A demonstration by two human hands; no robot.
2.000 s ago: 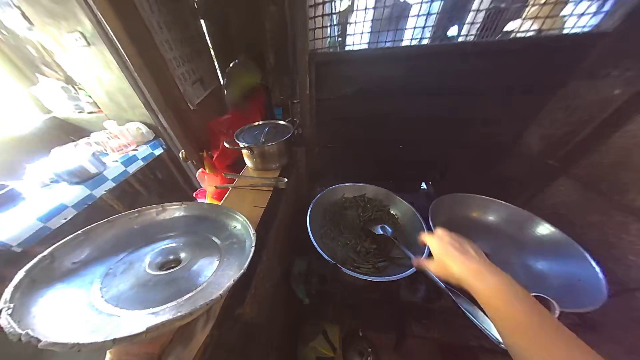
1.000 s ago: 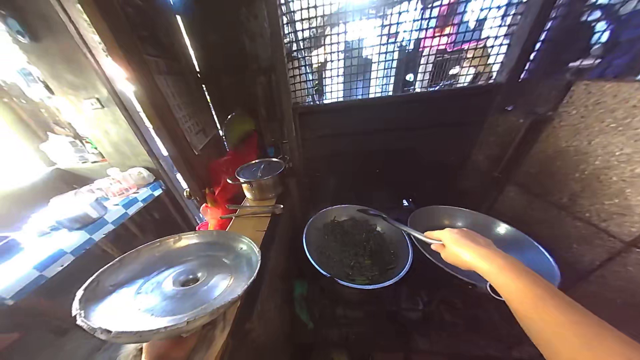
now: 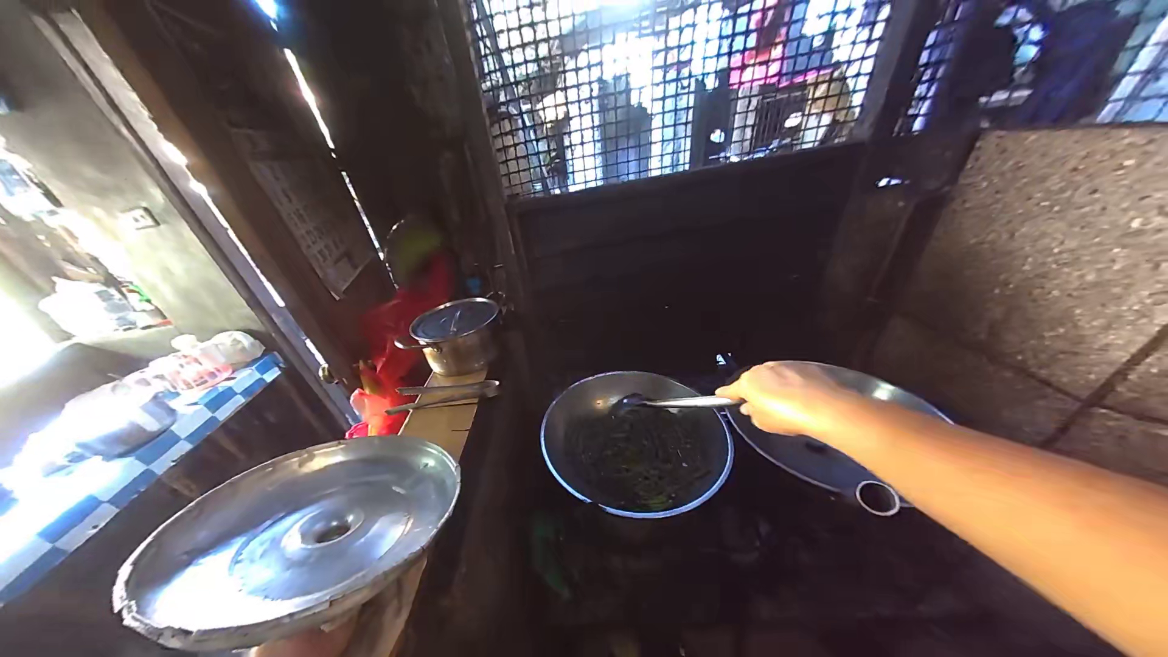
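My right hand (image 3: pixel 780 397) grips the handle of a metal ladle (image 3: pixel 680 401), whose bowl rests inside the left wok (image 3: pixel 557 456) near its far rim. Dark, stringy food with some green bits (image 3: pixel 648 456) fills the wok's bottom. Behind my right hand and forearm, a second metal wok (image 3: pixel 794 447) sits to the right, partly hidden. At lower left, my left hand (image 3: pixel 310 639) holds a large round metal lid (image 3: pixel 392 484) from below, its hollow centre facing up; most of that hand is hidden beneath it.
A lidded steel pot (image 3: pixel 461 351) and metal tongs (image 3: pixel 447 394) lie on a narrow wooden ledge (image 3: pixel 438 427), beside red plastic bags (image 3: pixel 406 315). A blue-and-white checked counter (image 3: pixel 196 422) holds plastic-wrapped things at left. Wire mesh (image 3: pixel 584 109) covers the opening behind the woks.
My right hand has moved the ladle from the wok's right side up to its far part. The lid stays in my left hand. The view has tilted upward.
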